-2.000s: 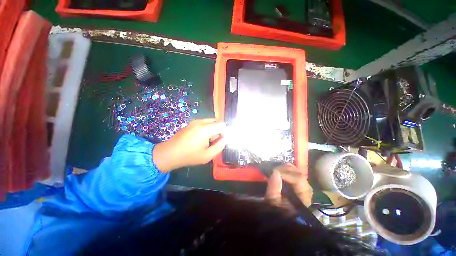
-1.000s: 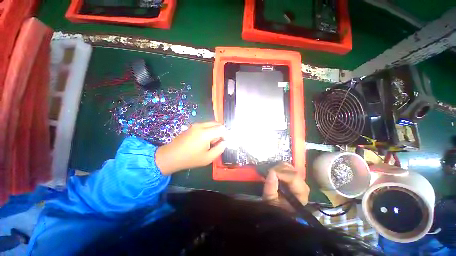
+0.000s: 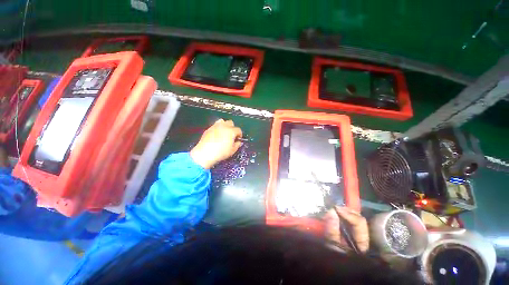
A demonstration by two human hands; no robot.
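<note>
A black tablet unit with a glaring battery (image 3: 313,156) lies in an orange-red foam fixture (image 3: 274,167) in front of me. My left hand (image 3: 217,143) is over the loose pile of small wired components (image 3: 233,170), left of the fixture. Its fingertips are together, and I cannot tell whether they hold a component. My right hand (image 3: 347,227) is at the fixture's near right corner, shut on the black soldering iron (image 3: 349,236). The iron's tip is hard to make out against the tablet's near end.
Stacked fixtures with a tablet on top (image 3: 83,122) and a white compartment tray (image 3: 146,146) stand left. More fixtures (image 3: 360,88) lie beyond the worn metal edge. A round-grilled fan (image 3: 389,171), tip cleaner cup (image 3: 398,232) and white round holder (image 3: 459,261) are right. A blue sleeve shows far left.
My left hand has moved from the tablet's left edge to the component pile. The view has shifted, showing more of the stack and the fixtures beyond. My right hand still holds the iron.
</note>
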